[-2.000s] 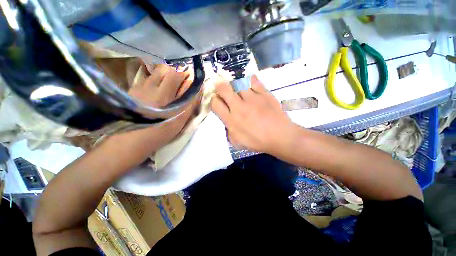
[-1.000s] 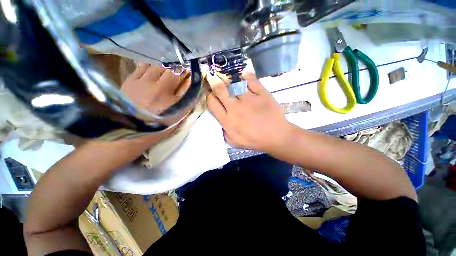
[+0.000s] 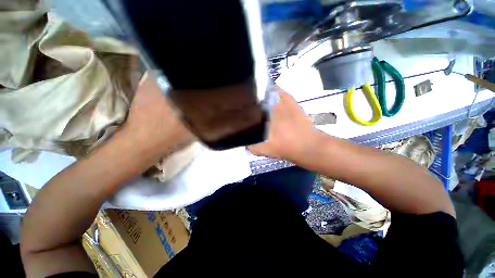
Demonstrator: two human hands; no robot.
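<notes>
A dark, glossy part of the sewing machine point(image 3: 195, 54) fills the top middle of the view and hides the needle area. My left hand point(image 3: 154, 111) is left of it, its fingers mostly hidden behind it. My right hand point(image 3: 287, 127) is just right of it on the machine table, its fingertips also hidden. A white fabric piece point(image 3: 211, 174) hangs over the table's front edge below my hands. A tan fabric piece point(image 3: 176, 163) lies on it by my left wrist. I cannot tell what my fingers hold.
Yellow and green scissors point(image 3: 365, 107) lie right of my right hand. A metal knob point(image 3: 344, 70) hangs above the table. Tan cloth point(image 3: 59, 92) is heaped at the left. A blue crate point(image 3: 442, 155) stands at the lower right, a cardboard box point(image 3: 146, 239) at the lower left.
The view has shifted, so the dark machine part now covers the needle area and most of my fingers. More of the tan heap shows at the left. My forearms have hardly moved.
</notes>
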